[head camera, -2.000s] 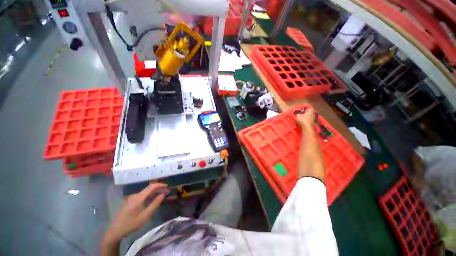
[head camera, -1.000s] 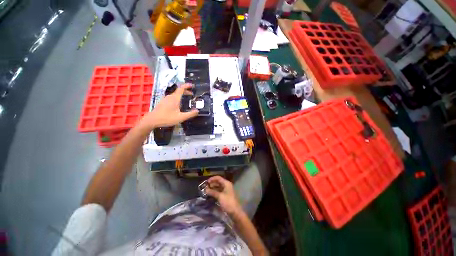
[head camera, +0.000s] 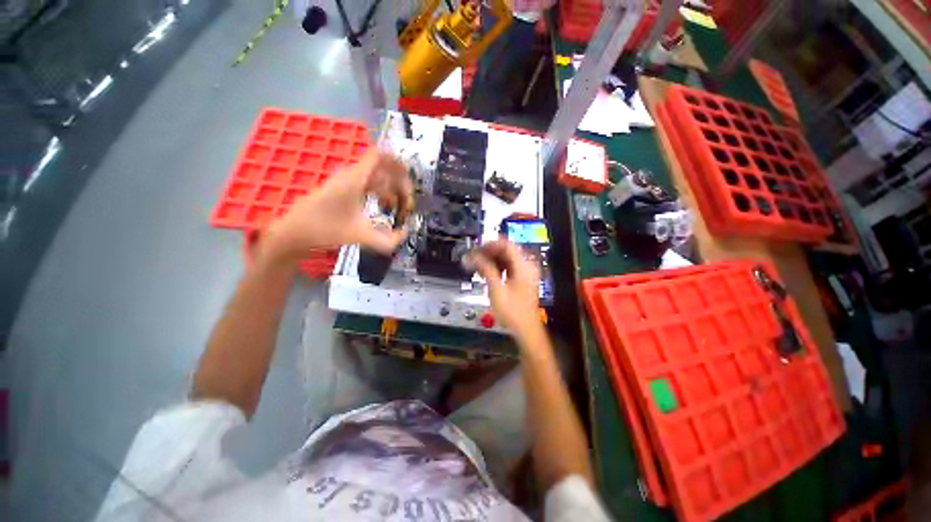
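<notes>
The black fixture (head camera: 444, 260) stands on the white machine bed. My right hand (head camera: 507, 275) is at its right side, fingertips pinched on a small greyish housing (head camera: 469, 253), which is blurred and partly hidden. My left hand (head camera: 357, 209) is raised just left of the fixture, thumb and fingers curved apart. Something dark shows by its fingertips, but blur hides whether it is held. A ridged black block (head camera: 461, 158) lies behind the fixture.
The teach pendant (head camera: 529, 232) is partly behind my right hand. The yellow dispensing head (head camera: 439, 56) hangs above the bed. A red parts tray (head camera: 704, 352) is at right, a round-hole tray (head camera: 755, 163) behind it, and another red tray (head camera: 291, 168) at left.
My right hand went from the parts tray to my lap with a thin housing, then up to the fixture. My left hand reached onto the fixture and has drawn back left. The view has shifted.
</notes>
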